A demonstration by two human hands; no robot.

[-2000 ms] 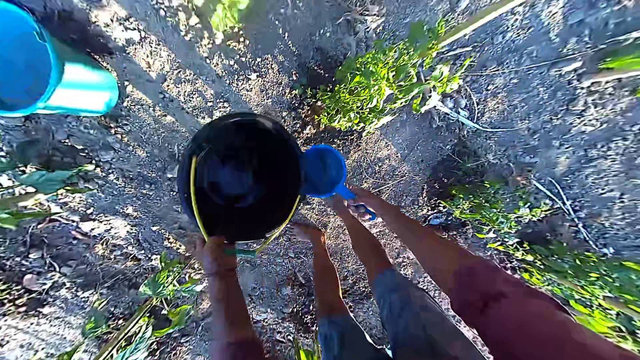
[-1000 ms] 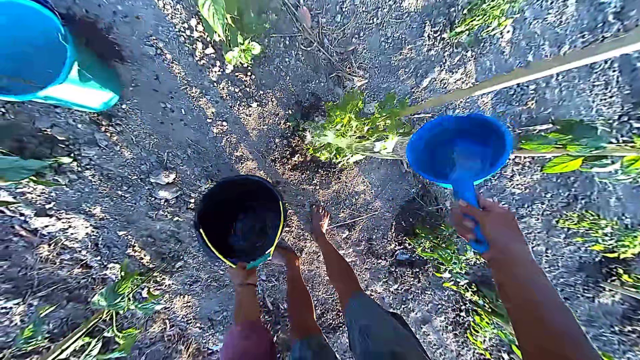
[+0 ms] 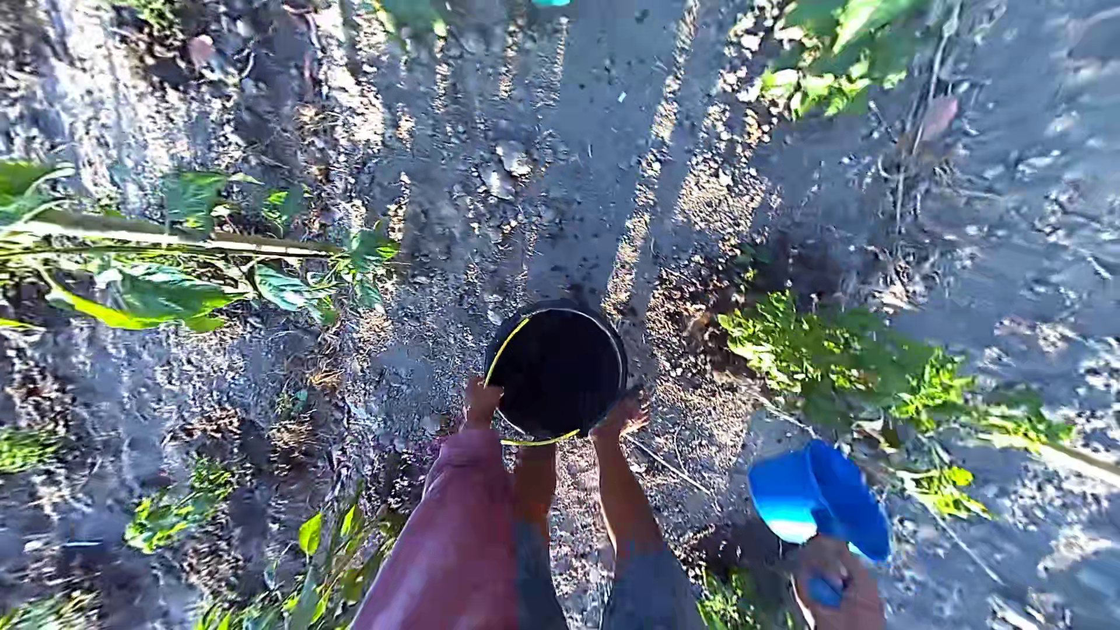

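Observation:
A black bucket (image 3: 560,372) with a thin yellow handle hangs in front of my legs, and my left hand (image 3: 481,402) is closed around the handle at the bucket's left side. The inside of the bucket is dark, so its contents cannot be made out. At the lower right, my right hand (image 3: 836,582) grips the handle of a blue plastic dipper (image 3: 822,499), whose bowl is tilted to the right. The dipper is apart from the bucket.
Leafy plants grow right of the bucket (image 3: 814,350), at the left (image 3: 157,293) and at the upper right (image 3: 844,52). My bare foot (image 3: 621,416) stands on the dry, littered soil just beside the bucket. A bit of a turquoise container (image 3: 551,2) shows at the top edge.
The dipper, over the bucket's right side two seconds ago, has moved away to the right with my right hand and is now tilted. The view has swung, leaving the turquoise container almost out of frame.

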